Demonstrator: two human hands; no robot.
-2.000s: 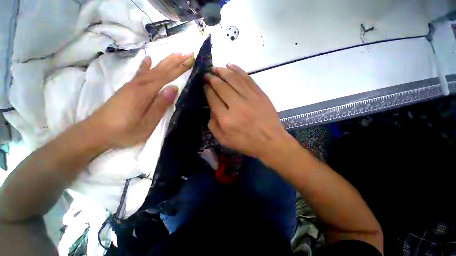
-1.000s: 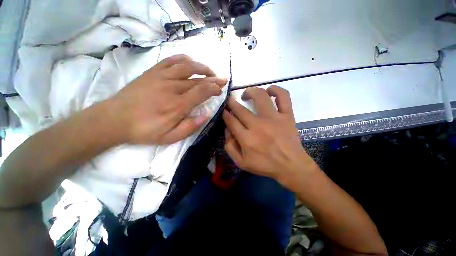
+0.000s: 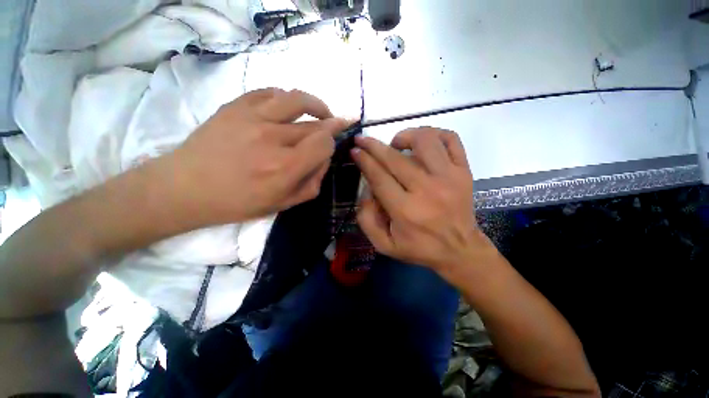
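The puffy white quilted lining (image 3: 117, 101) lies on the left of the machine bed and hangs over its front edge. Dark shell fabric (image 3: 299, 237) hangs beneath it toward my lap, with a plaid part between my hands. My left hand (image 3: 260, 155) pinches the dark seam edge (image 3: 350, 132) between its fingertips. My right hand (image 3: 416, 198) holds the same edge from the right, fingers bent, its fingertips almost touching the left ones. The presser foot (image 3: 347, 29) is above my hands at the top, with the edge of the white lining running down from it.
The machine head (image 3: 385, 12) is cut off at the top. The white machine bed (image 3: 497, 47) extends right. A measuring tape (image 3: 591, 180) runs along the table's front edge. My jeans-covered lap (image 3: 404, 303) is below. A red thing (image 3: 348, 266) shows between my hands and lap.
The dark fabric has come down away from the foot with both hands. My left fingers have closed from lying flat to pinching the edge. The machine head sits higher in view.
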